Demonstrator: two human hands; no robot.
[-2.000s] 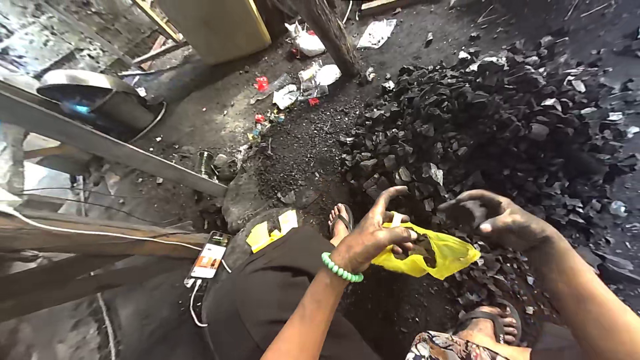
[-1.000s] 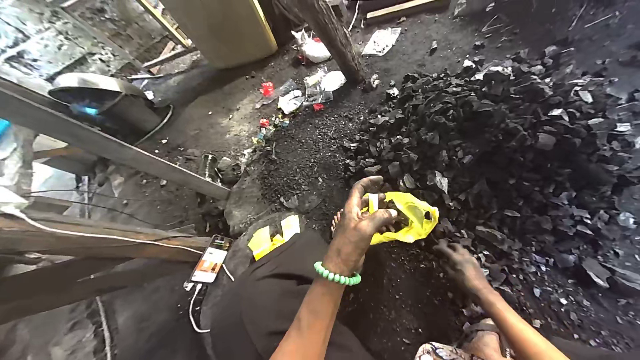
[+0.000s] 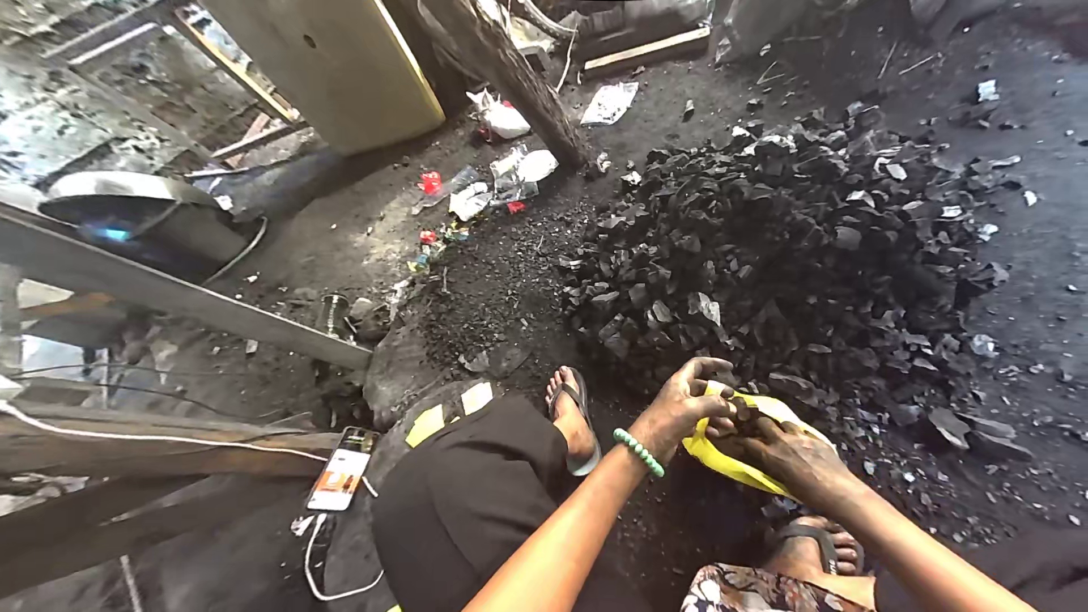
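Observation:
My left hand (image 3: 684, 408), with a green bead bracelet at the wrist, grips the rim of a yellow plastic bag (image 3: 731, 466). Over the bag's mouth is my right hand (image 3: 786, 450), its fingers partly inside and close to the left fingers. Whether it holds a piece of charcoal is hidden. Just beyond both hands lies a large heap of black charcoal pieces (image 3: 765, 255). More yellow plastic (image 3: 427, 425) lies beside my left knee.
A phone (image 3: 342, 472) with a white cable lies at the left beside a wooden beam (image 3: 170, 442). A wooden post (image 3: 518, 76) stands beyond, near plastic litter (image 3: 472, 200). A large round metal pan (image 3: 144, 217) is at the far left. My sandalled feet flank the bag.
My right hand has moved from the ground at the heap's near edge to the mouth of the yellow bag. The left hand has kept its grip on the bag.

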